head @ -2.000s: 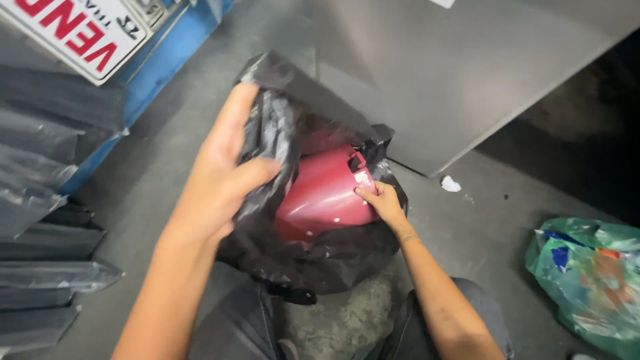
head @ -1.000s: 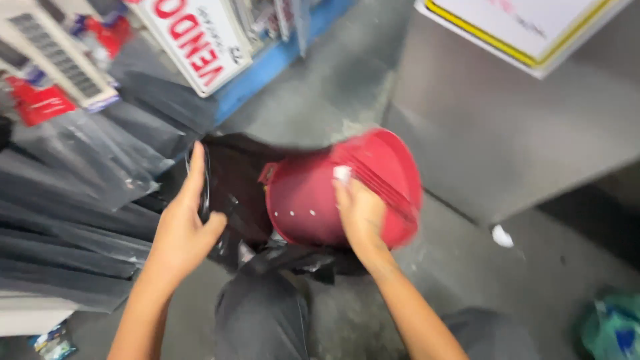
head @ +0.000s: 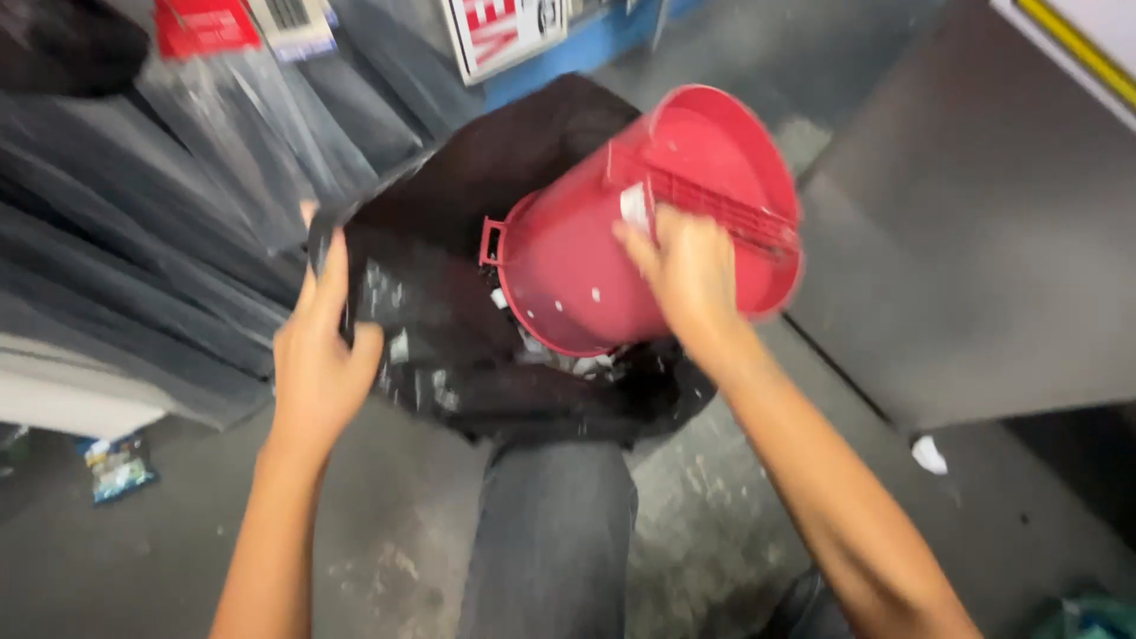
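A black plastic bag (head: 426, 311) hangs open in front of me, above my leg. My left hand (head: 324, 346) grips its rim at the left, the fingers outside and the thumb toward the inner side. My right hand (head: 697, 266) holds a red plastic bin (head: 577, 257) by its bottom end, at a ridge across the recessed base. The bin lies tilted, its mouth pointing down and left into the bag, and a small handle loop (head: 493, 241) shows at its rim. Bits of light-coloured litter (head: 590, 364) lie below the mouth, inside the bag.
Packaged dark goods (head: 177, 204) hang at the left, beside a sign (head: 510, 31) and a blue shelf edge (head: 603, 44). A grey panel (head: 985, 240) stands at the right. On the floor lie a white scrap (head: 929, 454), a small colourful packet (head: 117, 468) and a green bag (head: 1087, 617).
The red bin, deep in the bag two seconds ago, has been raised and tipped, with its base now up and to the right. My left hand stays at the bag's rim, which is spread wider.
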